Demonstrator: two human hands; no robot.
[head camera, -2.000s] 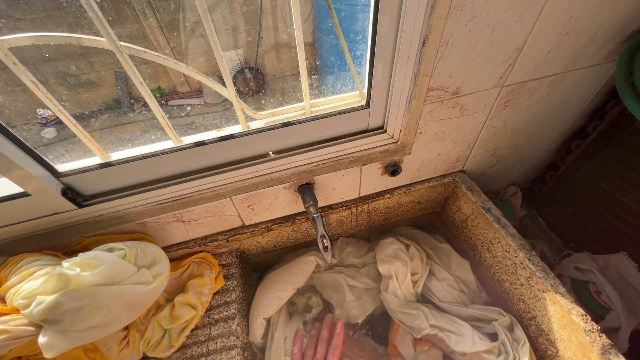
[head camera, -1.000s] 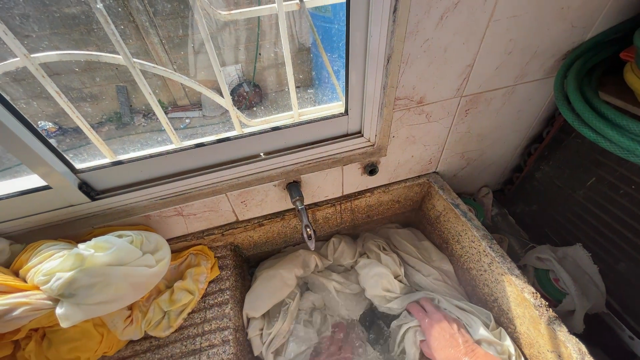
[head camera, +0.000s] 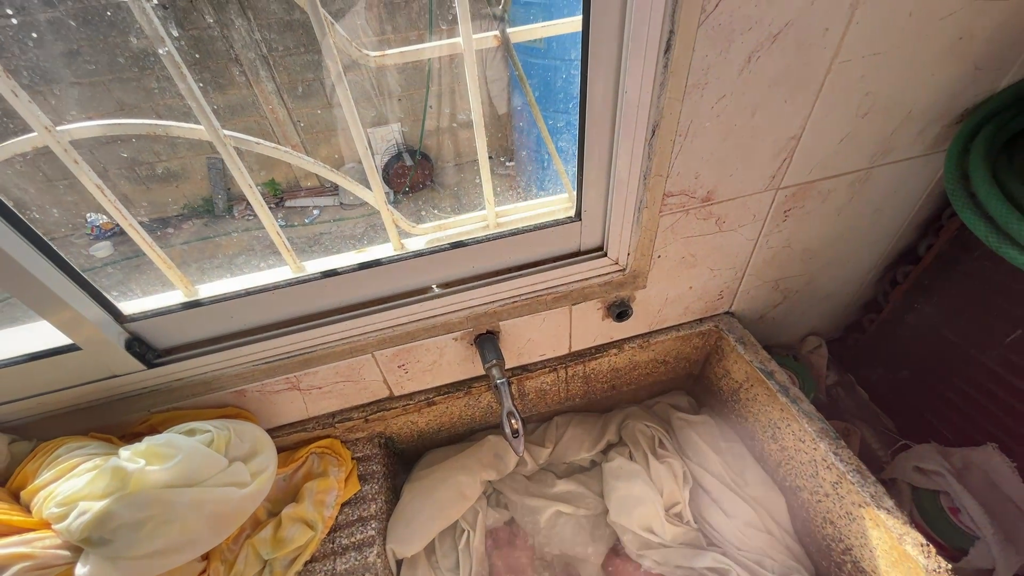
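Wet cream cloth (head camera: 576, 496) fills the stone laundry sink (head camera: 800, 432) below a metal tap (head camera: 502, 392). My left hand (head camera: 510, 548) shows at the bottom edge, blurred under the water and partly covered by the cloth. To its right, a small part of my right hand (head camera: 628, 560) is visible beneath the folds. Both hands touch the cloth, but their fingers are hidden. A bundle of pale yellow cloth (head camera: 176, 488) and orange-yellow cloth (head camera: 296, 512) lies at the left, on the ribbed washboard (head camera: 364, 512) beside the basin.
Behind the sink is a window with a metal frame (head camera: 384, 304) and bars outside. A pipe stub (head camera: 619, 310) juts from the tiled wall (head camera: 720, 192). Coiled green hose (head camera: 988, 176) hangs or rests at the far right. A pale rag (head camera: 960, 480) lies beyond the sink's right wall.
My right hand, seen on top of the cloth at the right one second ago, is now lower and mostly covered. The cloth's folds have shifted.
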